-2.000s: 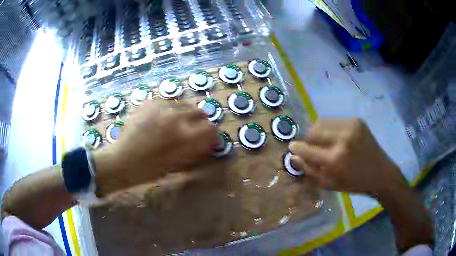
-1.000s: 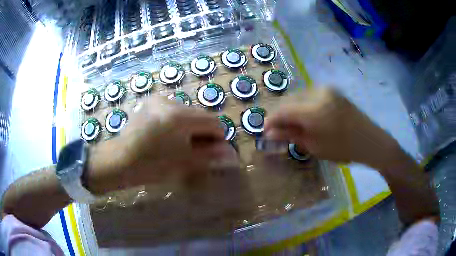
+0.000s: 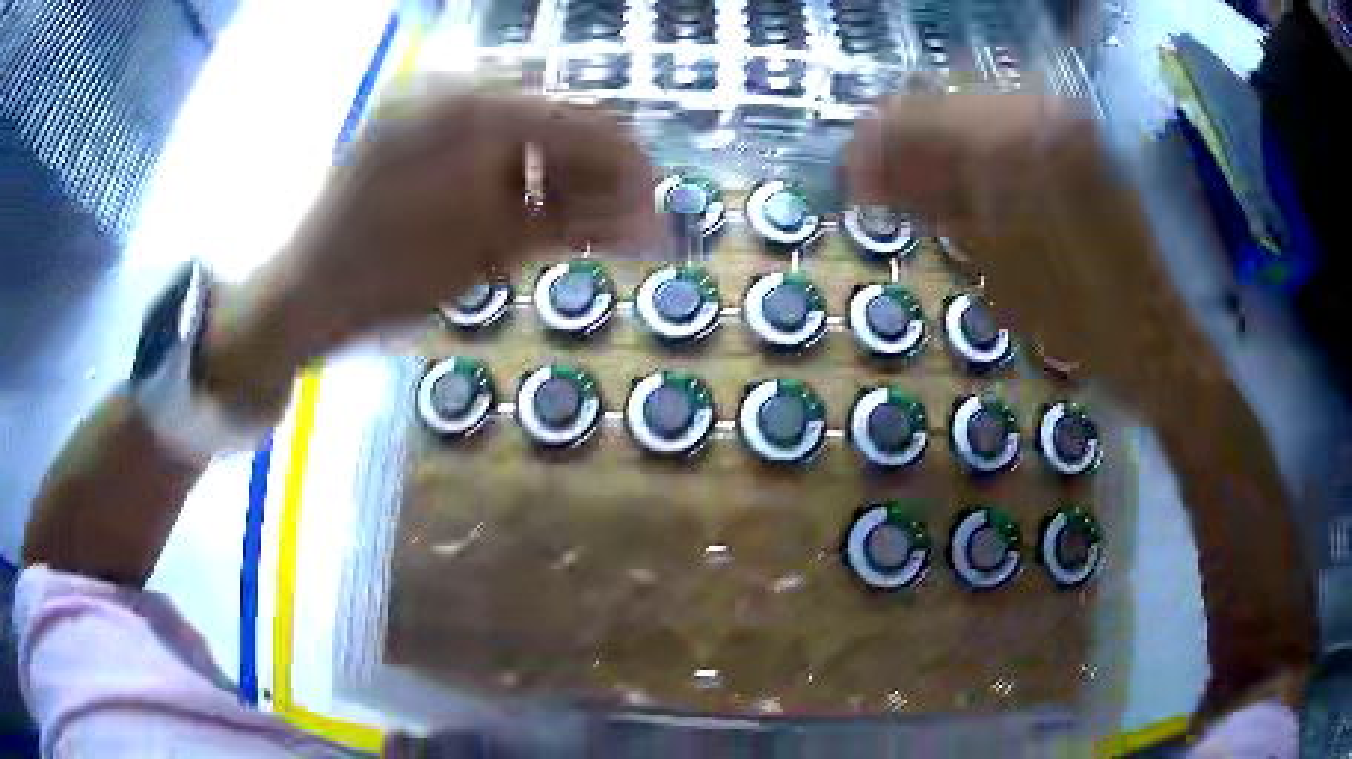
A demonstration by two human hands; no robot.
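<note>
A flat blister tray (image 3: 741,653) over brown cardboard lies in front of me. Rows of round speaker drivers (image 3: 783,420) sit in it, each with a white ring, grey centre and green edge. The nearest row shows three at the right; pockets left of them are empty. My left hand (image 3: 512,193) is blurred above the tray's far left part, fingers curled. My right hand (image 3: 964,178) is blurred above the far right part, fingers bent down. I cannot tell whether either holds a driver. The slotted blister tray (image 3: 719,60) with dark parts lies beyond.
A blue bin (image 3: 1253,223) with papers (image 3: 1223,134) is at the upper right. Yellow tape (image 3: 297,519) and blue tape (image 3: 255,549) run along the white tabletop at left. A ridged grey pile (image 3: 119,119) stands at the upper left.
Both hands have moved from the tray's middle to its far edge. The view has shifted and turned. More drivers now show in the third row and three in the nearest row.
</note>
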